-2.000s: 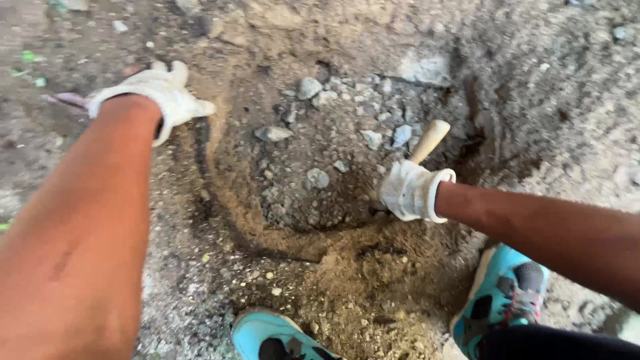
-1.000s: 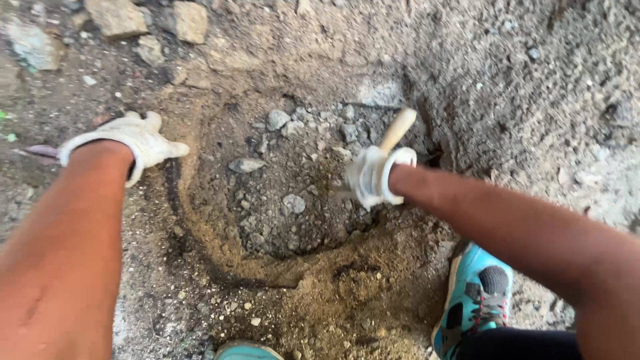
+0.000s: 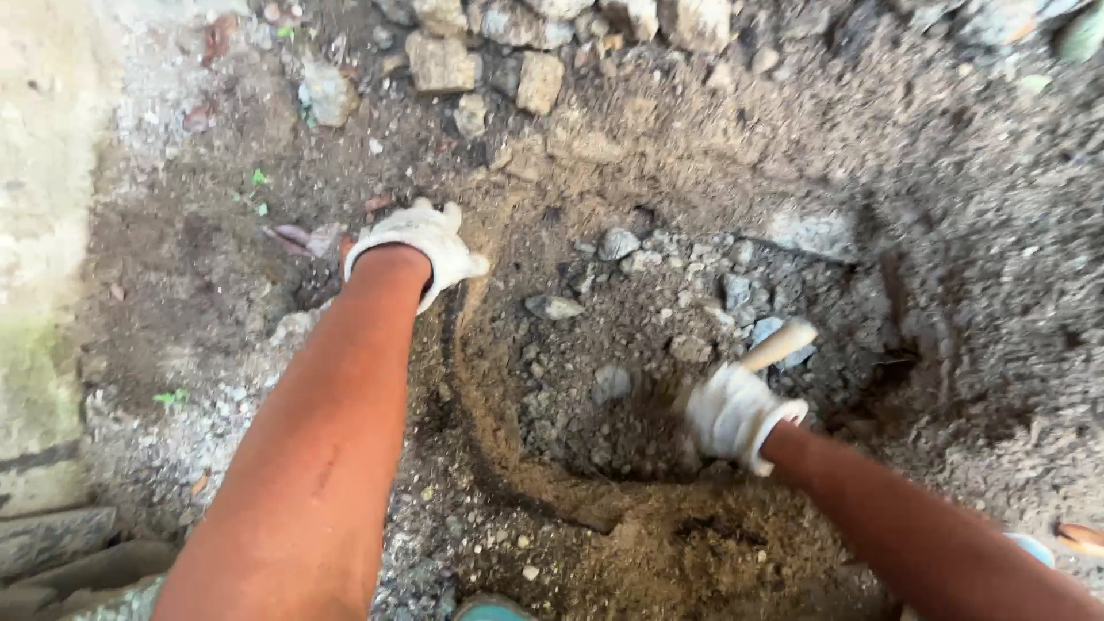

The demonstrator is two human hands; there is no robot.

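A white work glove covers my left hand [image 3: 418, 246], which rests with fingers spread on the soil at the left rim of a shallow dug hollow [image 3: 621, 371]; it holds nothing. In a matching glove, my right hand [image 3: 733, 414] is closed around a tool by its pale wooden handle [image 3: 780, 343], whose butt sticks out above the fist. The tool's working end is blurred and cannot be made out over the loose dirt. Small grey stones [image 3: 556, 307] lie in the hollow, and a larger flat stone [image 3: 815, 235] sits at its upper edge.
Several rough stone blocks [image 3: 440, 62] lie along the top. A pale concrete surface [image 3: 43, 216] borders the left side, with stacked slabs [image 3: 56, 539] at lower left. The tip of a turquoise shoe [image 3: 493, 608] shows at the bottom. Rough soil extends to the right.
The view has shifted, bringing the stone blocks and concrete further in. My right hand has moved down and nearer the hollow's lower edge, still gripping the handle; my left hand stays at the left rim.
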